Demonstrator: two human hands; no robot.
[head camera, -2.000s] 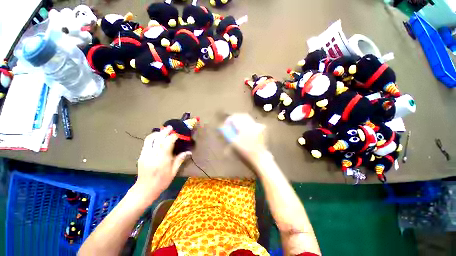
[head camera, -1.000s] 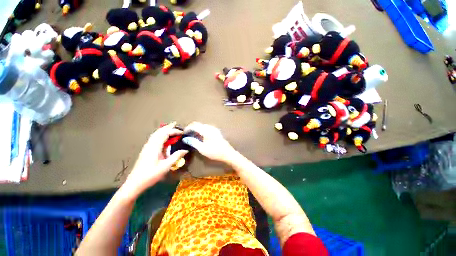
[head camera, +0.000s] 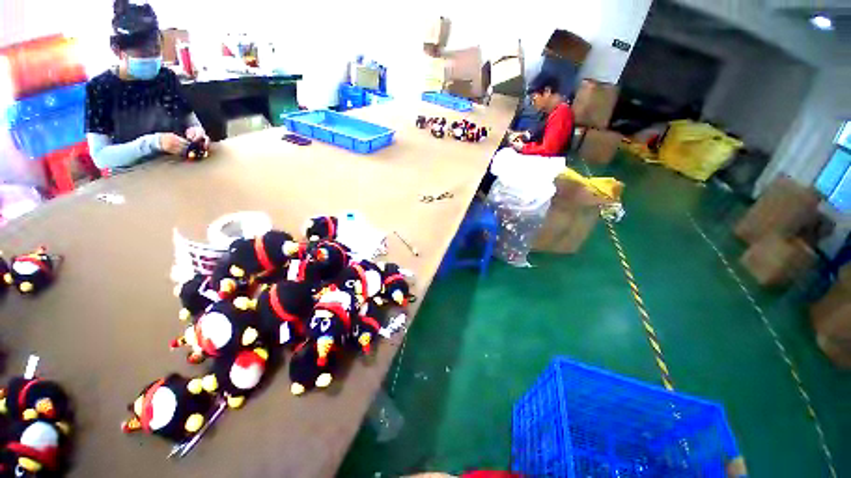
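Black plush penguins with red bands and yellow feet lie heaped (head camera: 285, 303) on the brown table (head camera: 121, 341). One penguin (head camera: 168, 408) lies at the heap's front, beside thin metal tools (head camera: 199, 431). More penguins (head camera: 35, 401) are cut off at the left edge. A blue openwork crate (head camera: 625, 425) stands at the bottom right. A small skin-coloured patch shows at its right rim, perhaps part of my right hand (head camera: 737, 466); its grip cannot be made out. A sliver of skin and red cloth shows at the bottom edge. My left hand cannot be identified.
A white roll (head camera: 239, 227) lies behind the heap. A blue tray (head camera: 341, 131) is farther back. A masked person (head camera: 140, 103) handles a penguin across the table; another in red (head camera: 557, 131) sits at the far right side. A blue stool (head camera: 469, 241) and boxes stand on green floor.
The view has swung right and up. My hands and the penguin they held have left the middle of the picture. The crate at right and two other people now show.
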